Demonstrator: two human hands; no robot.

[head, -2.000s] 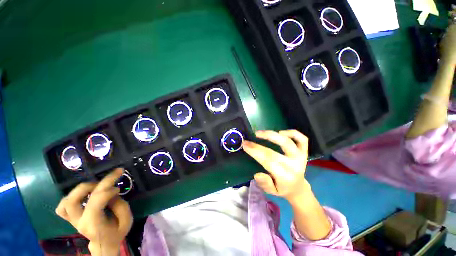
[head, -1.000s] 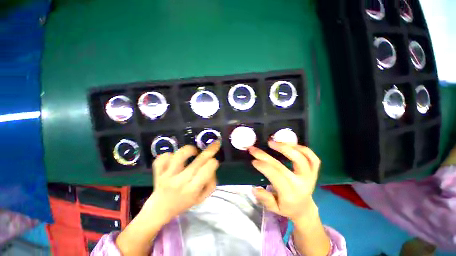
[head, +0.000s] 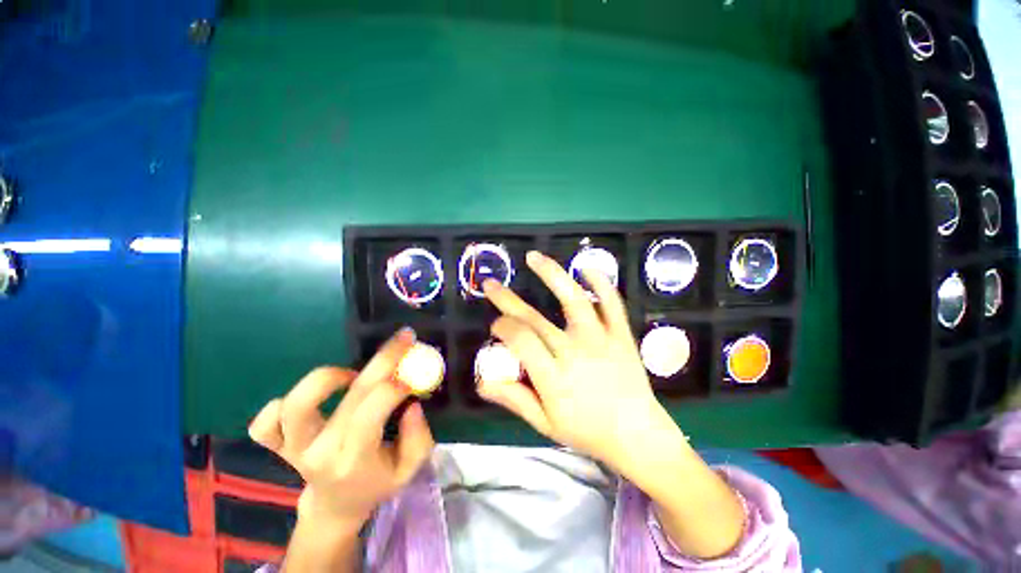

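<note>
The black foam tray (head: 540,231) lies on the green mat with round watch heads in two rows of pockets. My left hand (head: 356,437) is at the near-left pocket, a fingertip at a lit whitish watch (head: 421,367). My right hand (head: 577,364) reaches over the tray, fingers apart, one fingertip at the lower rim of a dark dial watch (head: 485,270) in the far row. Another white-lit watch (head: 498,364) is by its thumb. A white watch (head: 665,350) and an orange one (head: 747,358) sit at the near right. My right hand hides the near-row middle pocket.
A taller stack of black foam trays (head: 884,241) with watches stands at the right. A thin dark stick (head: 807,224) lies between it and the tray. The blue mat (head: 95,325) is at left, red bins (head: 202,504) below the bench edge, a pink sleeve (head: 929,481) at lower right.
The tray appears further right as the view shifted. Both hands have moved left relative to the tray. Near-row watches at left changed from dark to white; the rightmost changed from white to orange.
</note>
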